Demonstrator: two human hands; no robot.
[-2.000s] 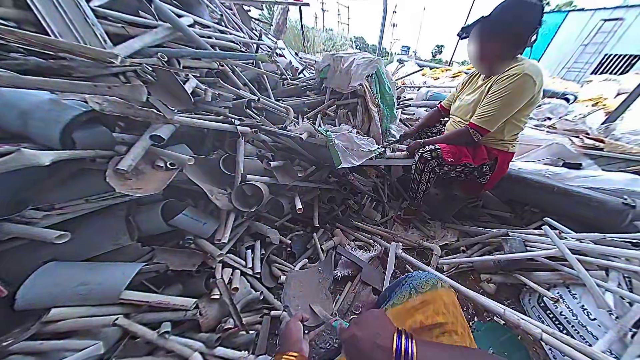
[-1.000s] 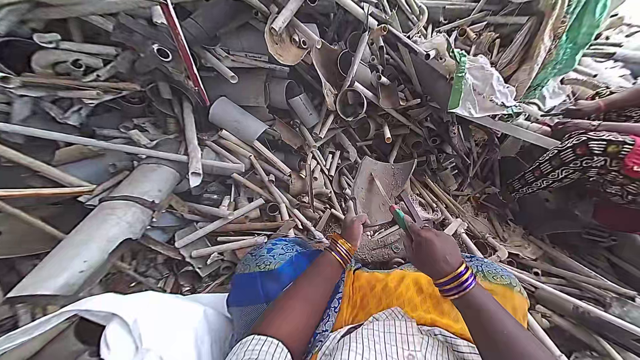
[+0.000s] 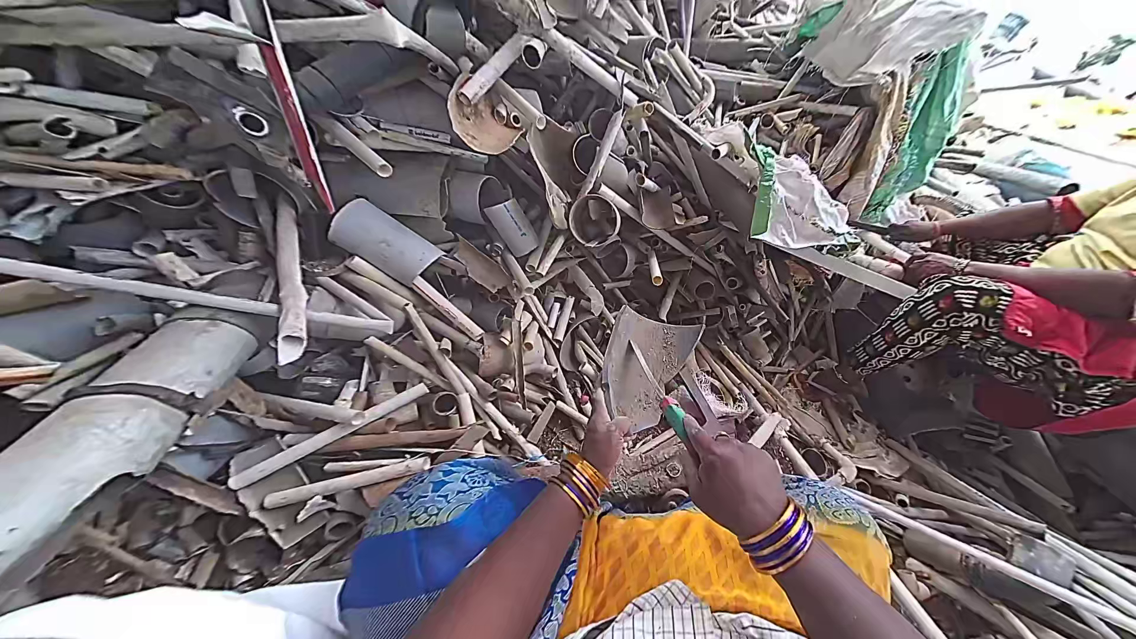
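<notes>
A curved grey plastic pipe fragment stands upright in front of me, just beyond my hands. My left hand touches or grips its lower left edge; which of the two I cannot tell. My right hand is closed around a tool with a green and red handle. A thin blade runs from that handle up across the fragment's face. Beside it, another flat grey strip rises from near my right fingers. Bangles circle both wrists, and patterned yellow and blue cloth covers my lap.
Scrap plastic pipes are heaped all around. A large broken pipe lies at the left, under a long thin pipe. At the right a co-worker sits with both hands at the pile, near a green and white woven sack.
The view has swung down and left since two seconds ago. My hands have stayed close together at the curved fragment over the last second, with the green handle still in the right one.
</notes>
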